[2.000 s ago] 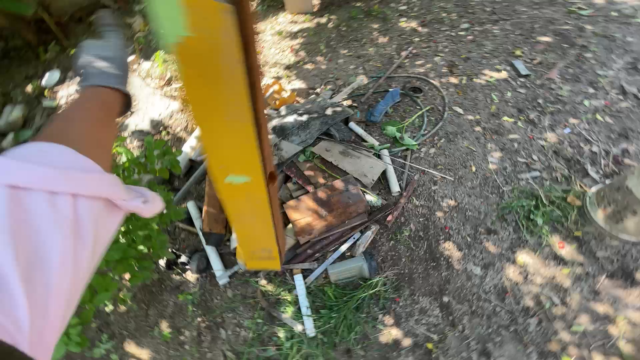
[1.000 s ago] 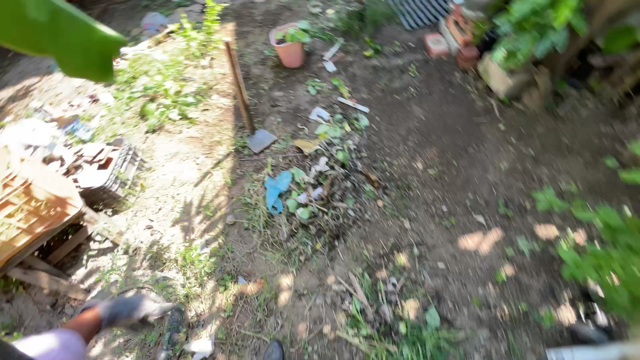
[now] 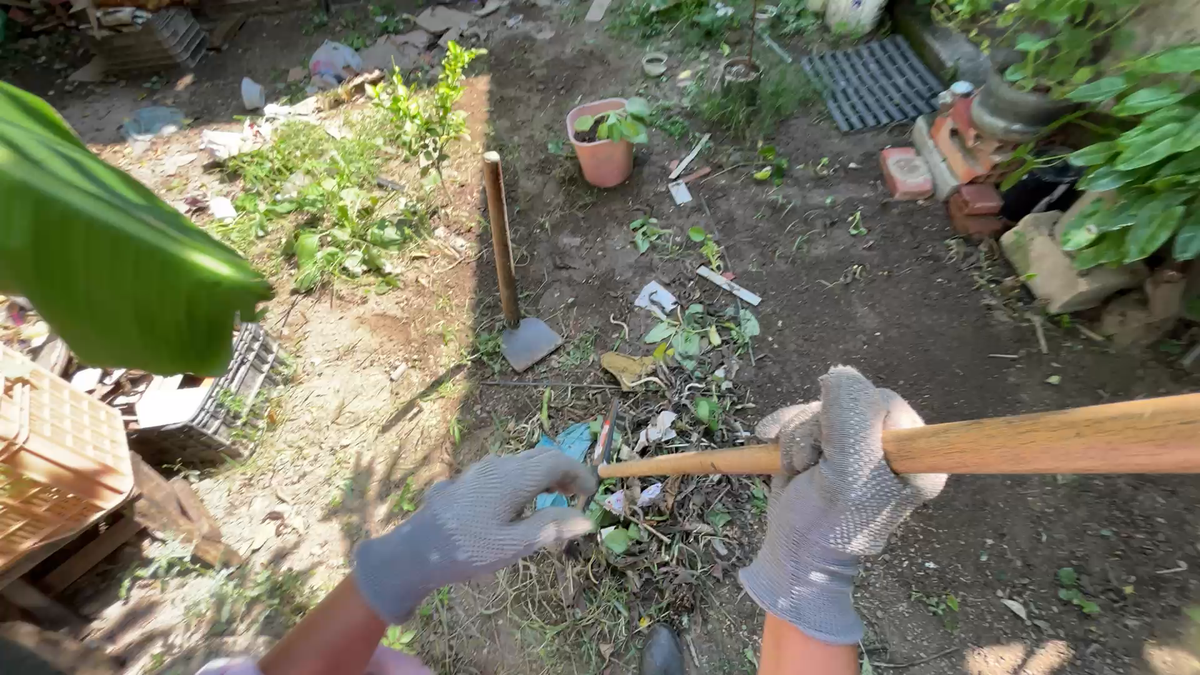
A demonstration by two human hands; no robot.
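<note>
Both of my hands wear grey knit work gloves. My right hand (image 3: 825,497) is closed around a long wooden pole (image 3: 1041,441) that runs from the right edge toward the middle. My left hand (image 3: 478,525) has its fingers apart beside the pole's thin left end and holds nothing that I can see. Beyond that end, a narrow dark and orange metal piece shows; whether it joins the pole I cannot tell. Below lies a heap of pulled weeds and litter (image 3: 656,544) with a blue scrap (image 3: 567,445). A hoe (image 3: 531,343) with a wooden handle stands farther off.
A pink flowerpot (image 3: 600,159) holds a small plant. Broken bricks (image 3: 970,159) and leafy plants line the right. At left are an orange plastic crate (image 3: 56,459) and a grey crate of debris (image 3: 202,412). A big green leaf (image 3: 103,244) hangs at upper left.
The view has swung away from the scrap pile and yellow board seen two seconds ago. My right hand has come into view on the wooden pole, and my left hand is now nearer the middle.
</note>
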